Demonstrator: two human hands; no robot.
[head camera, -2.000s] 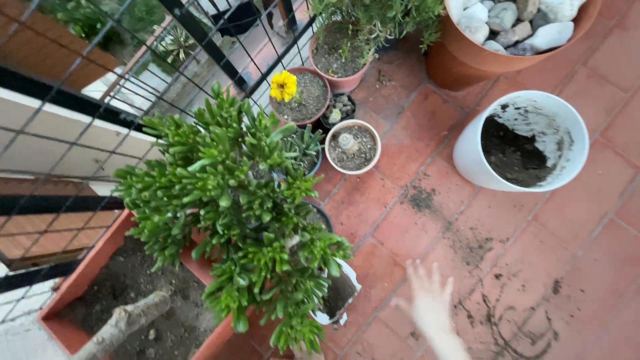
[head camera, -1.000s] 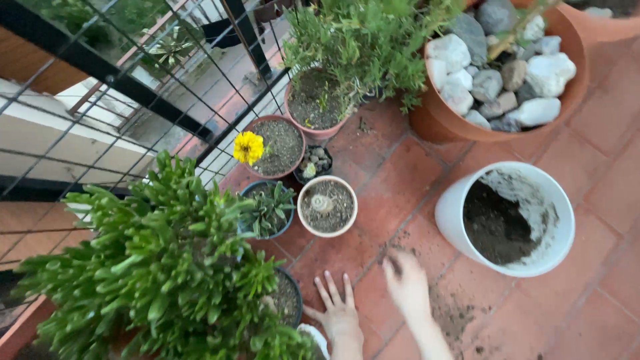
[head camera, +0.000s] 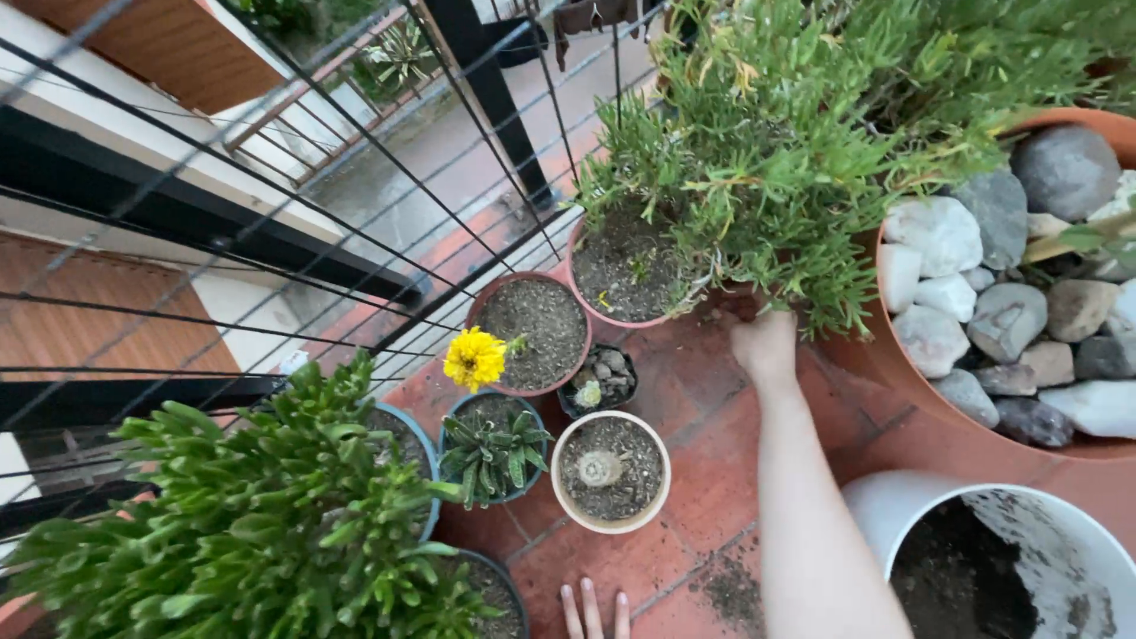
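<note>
My right hand (head camera: 765, 344) reaches to the base of the bushy green plant (head camera: 754, 169); its fingertips are hidden under the leaves, so what they touch does not show. At the bottom edge, the spread fingers of my left hand (head camera: 595, 612) rest at the tiled floor, with nothing seen in them. Between the hands stands a small cream pot (head camera: 611, 525) with a round cactus. Close by are a small black pot (head camera: 624, 401) with stones, a blue-rimmed pot with a succulent (head camera: 494, 453), and a pink pot (head camera: 532, 333) beside a yellow flower (head camera: 475, 358).
A black wire-mesh railing (head camera: 355, 266) runs along the left. A large leafy succulent (head camera: 266, 524) fills the lower left. At right stand a terracotta pot (head camera: 941, 426) of stones and a white bucket (head camera: 896, 506) with soil inside. Loose soil (head camera: 732, 586) lies on the red tiles.
My right hand has moved forward from the bare tiles to the base of the bushy plant. The view has moved closer to the pots by the railing.
</note>
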